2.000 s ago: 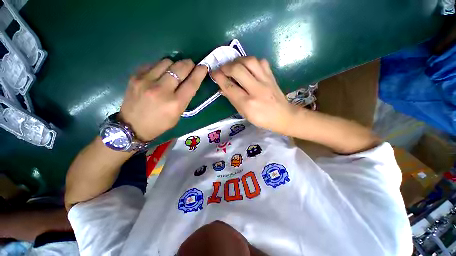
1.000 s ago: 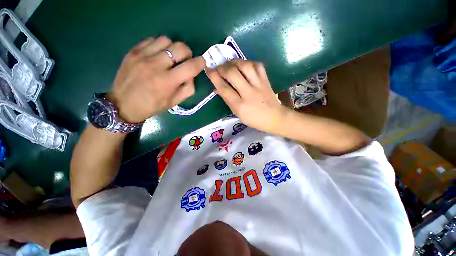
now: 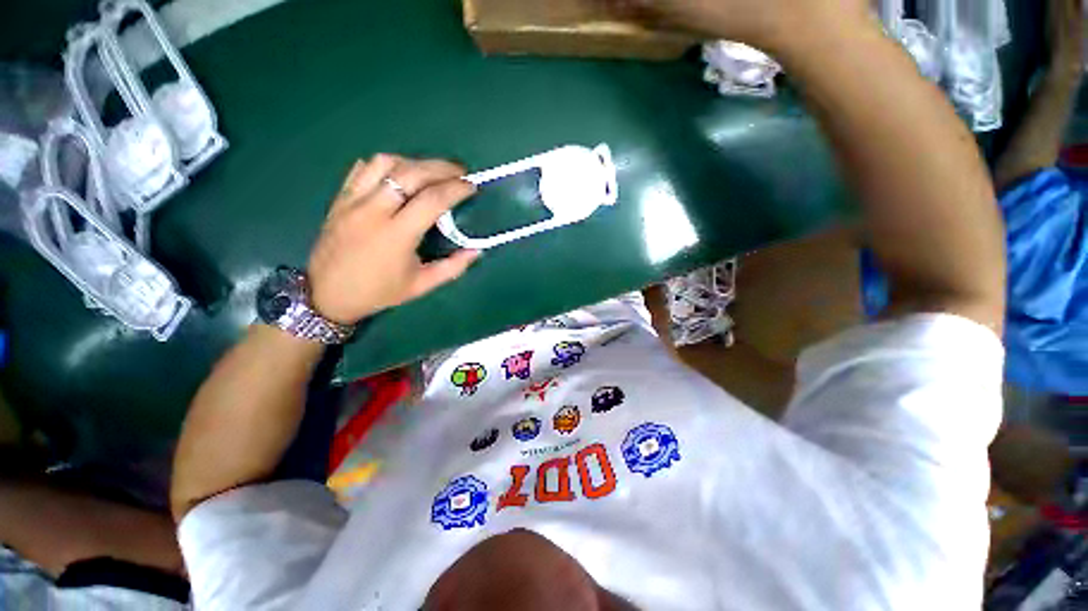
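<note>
A white plastic frame lies over the green bench in front of me, its open loop toward my left hand and its solid rounded end toward the right. My left hand, with a ring and a watch, grips the loop end between thumb and fingers. My right hand is at the top edge, over the cardboard box. It is cut off by the picture's edge, so its fingers and anything in them are hidden.
Several pale frames lie overlapping at the left, beside crinkled clear plastic. More pale pieces lie at the upper right, and one small group is beside the box. A person in blue is at the right. Small parts show below the bench edge.
My right hand has left the frame and moved up to the box, which has come into view. The frame's solid end is now uncovered. My left hand now grips the loop end.
</note>
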